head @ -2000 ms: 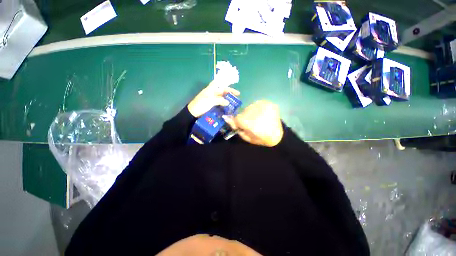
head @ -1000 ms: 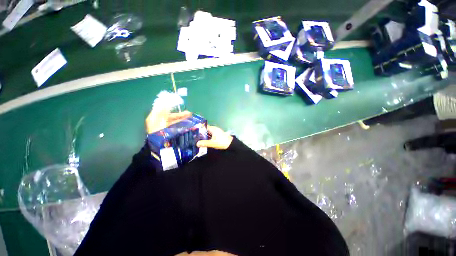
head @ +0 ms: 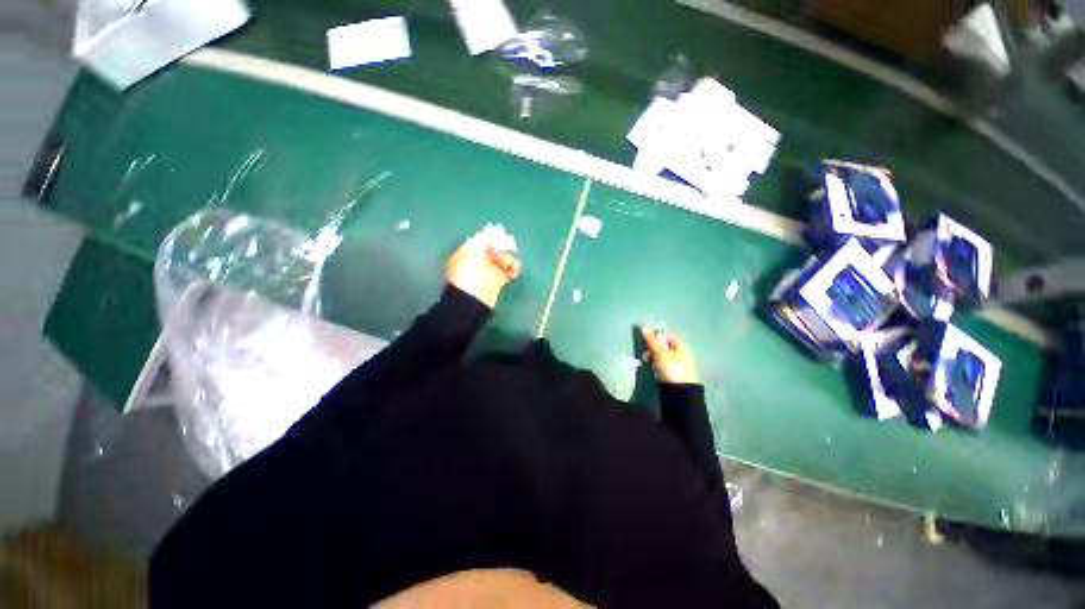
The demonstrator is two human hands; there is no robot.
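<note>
My left hand (head: pixel 483 269) is over the green bench left of the seam, fingers curled around small white pieces (head: pixel 495 236), too blurred to identify. My right hand (head: pixel 672 357) is lower and to the right, over the bench, with its fingers drawn together. A small pale speck and a dark edge show at its fingertips; whether it holds something is unclear. No box is in either hand. Dark blue and white retail boxes (head: pixel 847 293) stand in a loose, partly stacked pile at the right of the bench.
A pale rail (head: pixel 476 140) crosses behind the hands. Beyond it lie white papers (head: pixel 709 137), white cards (head: pixel 368 43) and small clear bags (head: pixel 544 45). A white bin (head: pixel 155 33) is at the far left. A large clear bag (head: pixel 256 369) hangs at the left bench edge.
The blue box has left my hands, and the nearest stack in the right pile looks taller. My hands have moved apart. The view has turned, tilting the bench the other way.
</note>
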